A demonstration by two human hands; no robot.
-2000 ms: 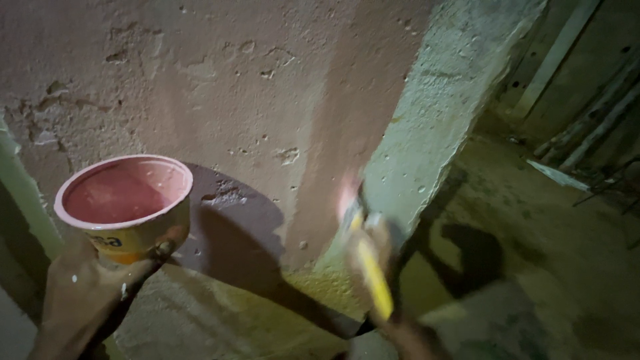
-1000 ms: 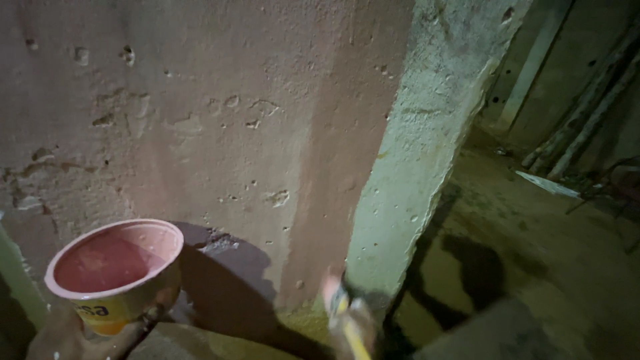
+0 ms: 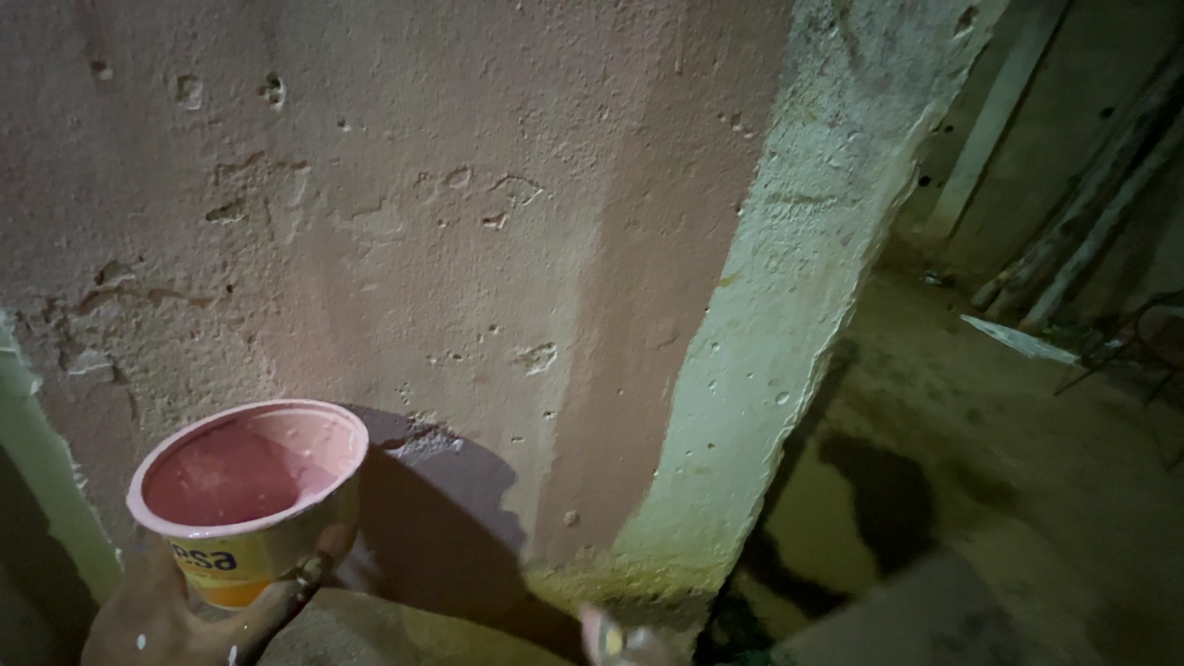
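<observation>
My left hand, with a few white paint spots on it, grips a plastic tub of pink paint from below and the side. The tub tilts a little and its rim is smeared pink. At the bottom edge the blurred tip of a paintbrush shows, pink at its bristles; my right hand is barely visible there, blurred and cut off by the frame. Behind them stands a rough wall, coated pink, with a darker, wet-looking pink strip beside a pale green edge band.
The wall is pitted and chipped, and its right edge ends at a corner. Beyond it lies a dim floor with wooden poles leaning at the back and a flat white piece on the ground. A green strip borders the left.
The brush and my right hand have moved down along the right side of the wall to the bottom edge of the view. The tub stays in my left hand.
</observation>
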